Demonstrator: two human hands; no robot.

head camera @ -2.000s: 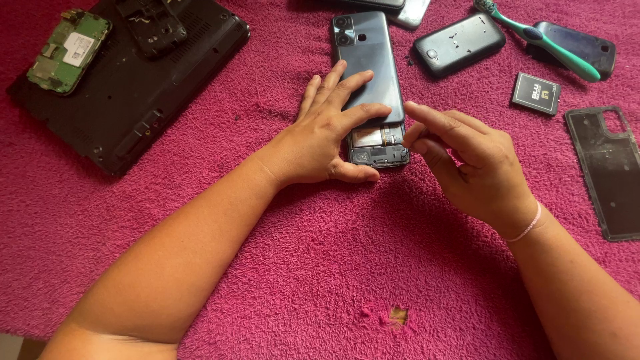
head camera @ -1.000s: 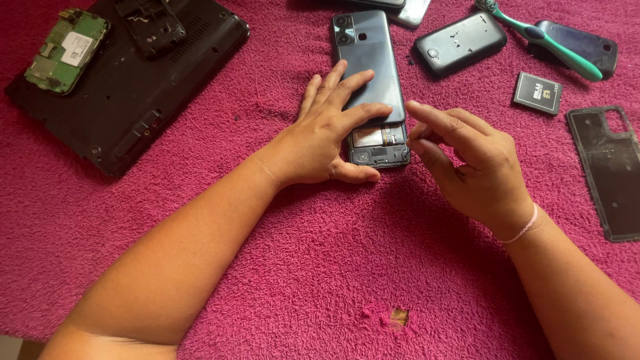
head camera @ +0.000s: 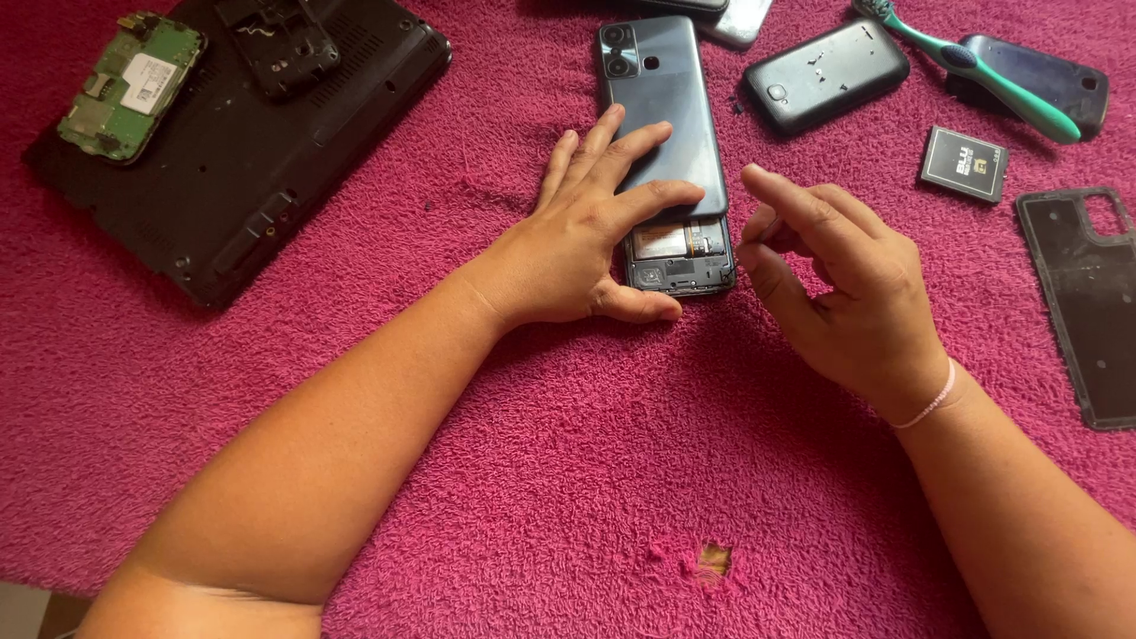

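A smartphone's glossy dark back cover (head camera: 674, 115) lies over the open phone body (head camera: 679, 271), shifted upward so that the battery and lower inner parts show below it. My left hand (head camera: 595, 213) is spread over the cover's left side, fingertips on the cover and thumb at the body's bottom edge. Just right of the phone's lower corner is my right hand (head camera: 830, 275), its index finger and thumb bent close together near the body's edge. Whether something small sits between those fingertips cannot be told.
On the pink towel (head camera: 532, 461) lie a black laptop base (head camera: 222, 186) bearing a green circuit board (head camera: 133, 89) and a black phone frame (head camera: 280, 44), a small black phone (head camera: 825, 75), a toothbrush (head camera: 1003, 84) across a dark phone cover (head camera: 1065, 80), a phone battery (head camera: 963, 164) and a clear-edged case (head camera: 1083, 311).
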